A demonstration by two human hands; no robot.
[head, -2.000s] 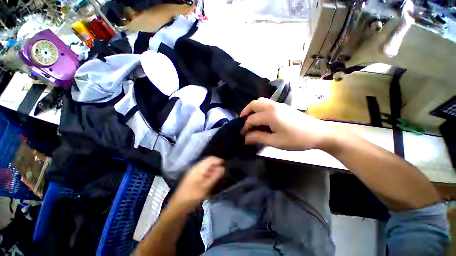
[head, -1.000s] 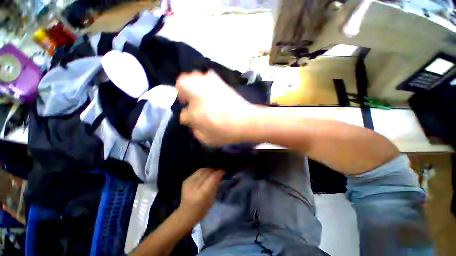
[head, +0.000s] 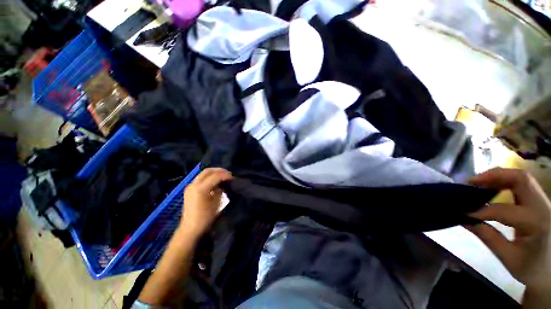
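Observation:
A dark garment (head: 211, 96), inside out in part, is bunched over the table edge, with pale grey lining (head: 314, 130) and white oval pads (head: 306, 51) showing. A long black edge of it (head: 362, 205) is stretched across in front of me. My left hand (head: 206, 196) pinches its left end, with a small white patch by the fingers. My right hand (head: 513, 220) grips its right end between thumb and fingers, near the table's right side.
A blue crate (head: 145, 226) of dark cloth stands at lower left, with another blue crate (head: 67, 66) behind it. The sewing machine (head: 531, 114) is cut off at right above its yellow bed. A purple device (head: 185, 8) is at the top edge.
The view has turned left. My hands have moved from close together on the bunched cloth to wide apart, with the black edge pulled out between them.

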